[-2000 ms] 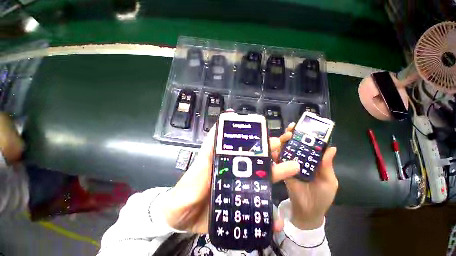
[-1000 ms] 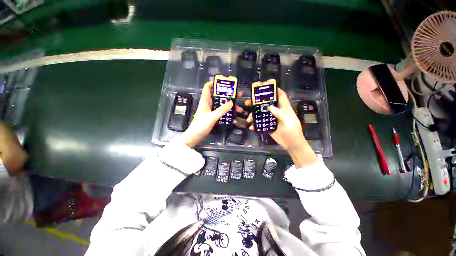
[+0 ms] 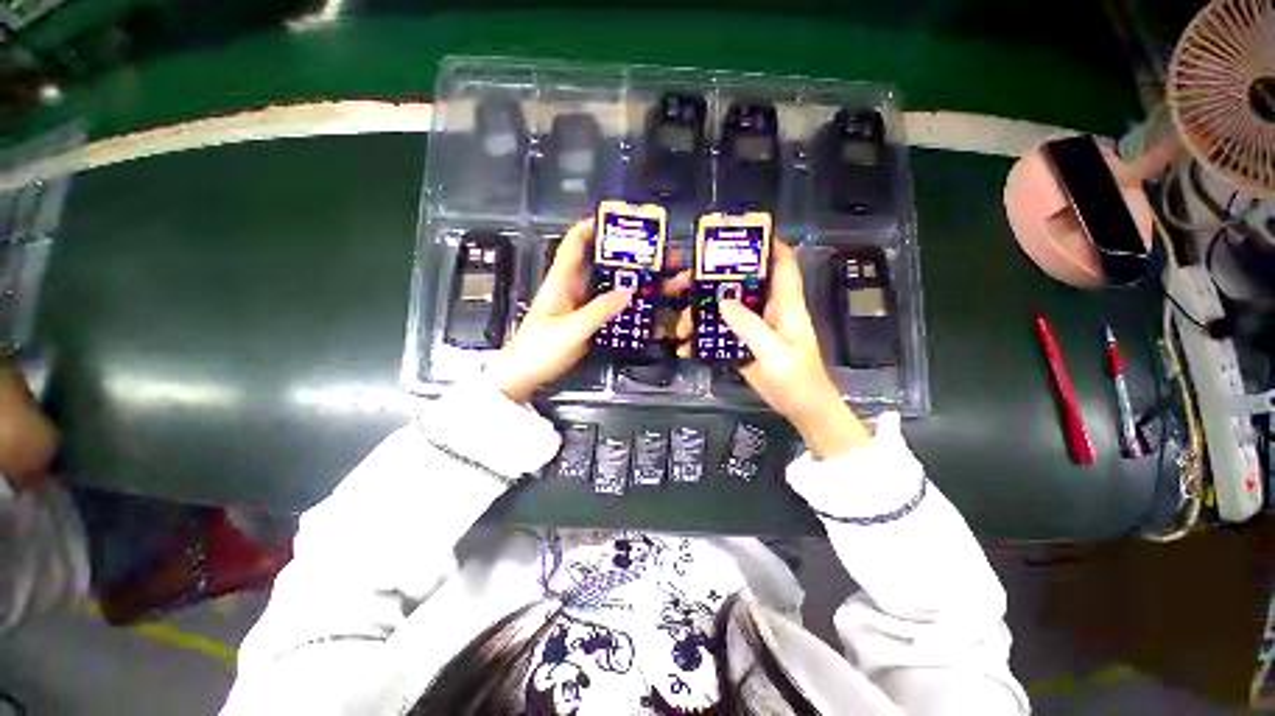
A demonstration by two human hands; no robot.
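Note:
My left hand (image 3: 559,325) holds a black keypad phone with a gold frame and lit screen (image 3: 629,241), its thumb on the keys under the screen. My right hand (image 3: 786,343) holds a second such keypad phone (image 3: 733,249), its thumb also at the upper keys. Both phones are upright side by side over a clear blister tray (image 3: 912,367). Several black phones lie back side up in its pockets, one at the lower left (image 3: 478,291) and one at the lower right (image 3: 863,301). My hands partly hide the lower middle pockets.
Several dark batteries or labels (image 3: 649,457) lie below the tray. At right are a red marker (image 3: 1065,392), a thin pen (image 3: 1121,392), a smartphone (image 3: 1098,210) leaning on a pink fan's base (image 3: 1032,231), and a power strip (image 3: 1214,406). A person's arm (image 3: 21,427) shows at far left.
Two seconds ago the left phone was close to the camera; both phones are now lower over the tray. Since one second ago, the right thumb and phone have shifted slightly left; the view has shifted.

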